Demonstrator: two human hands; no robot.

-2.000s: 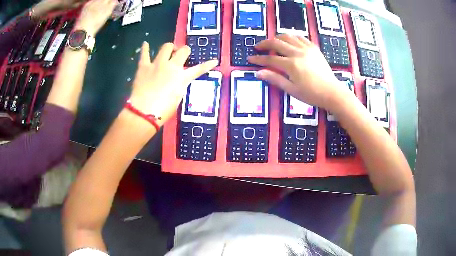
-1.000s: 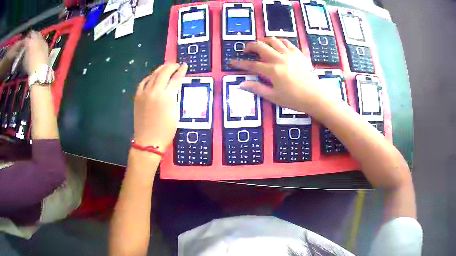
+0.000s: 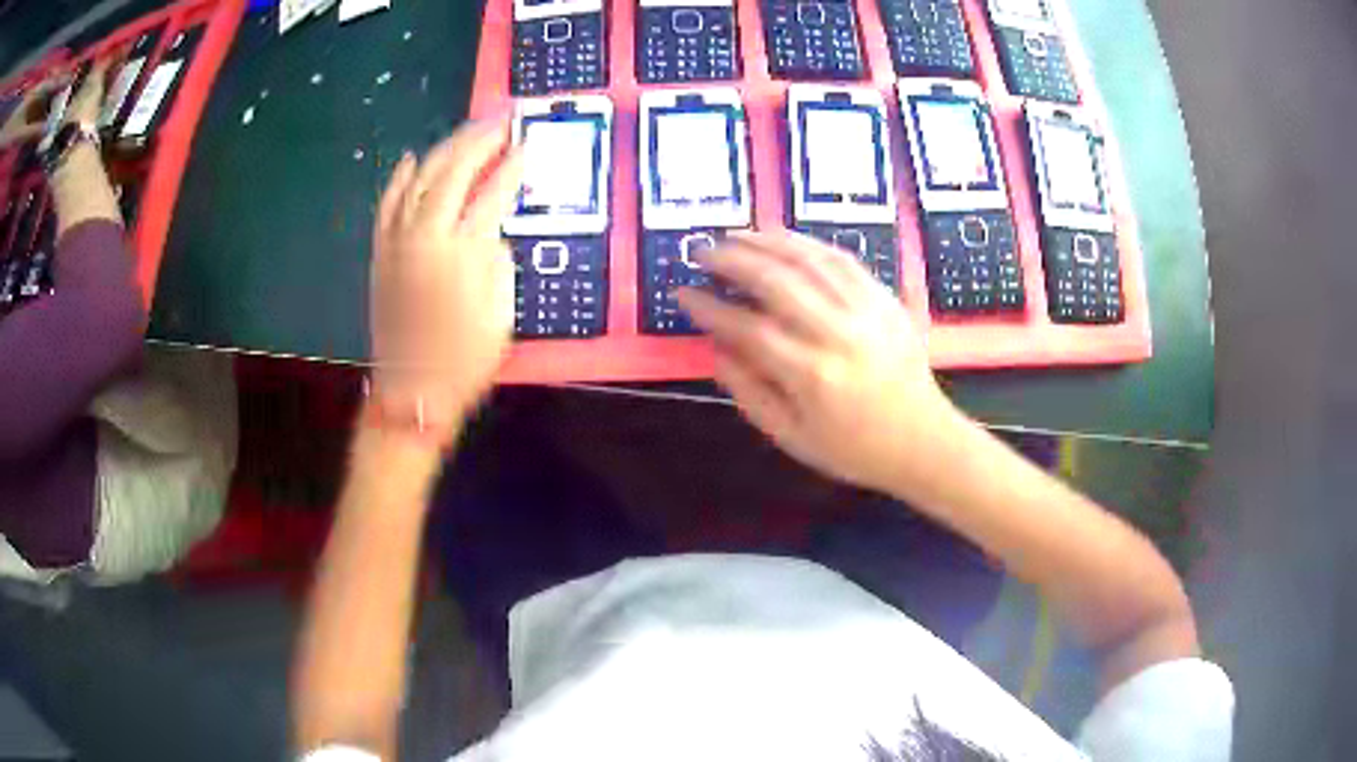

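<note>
A red phone tray (image 3: pixel 893 351) holds keypad phones in two rows. The near row's screens are lit white, as on the second phone (image 3: pixel 694 161). The far row is cut by the top edge and mostly its keypads show. My right hand (image 3: pixel 811 350) is over the second near phone's keypad, fingertips on or just above its keys, holding nothing. My left hand (image 3: pixel 444 268) is at the tray's left edge beside the first near phone (image 3: pixel 563 171), slightly blurred, its fingers partly over that phone's left side; it holds nothing visible.
Another person's hand (image 3: pixel 78 127) and purple sleeve (image 3: pixel 82 313) are at the left, over a second red tray (image 3: pixel 182 142) with dark phones and batteries. White pieces (image 3: pixel 305 9) lie at the top on the dark green mat (image 3: pixel 298 223). A grey floor shows at right.
The view has shifted, so the tray sits higher in the picture. My right hand has moved from the far row's second keypad to the near row's second keypad. The near row's screens look whiter.
</note>
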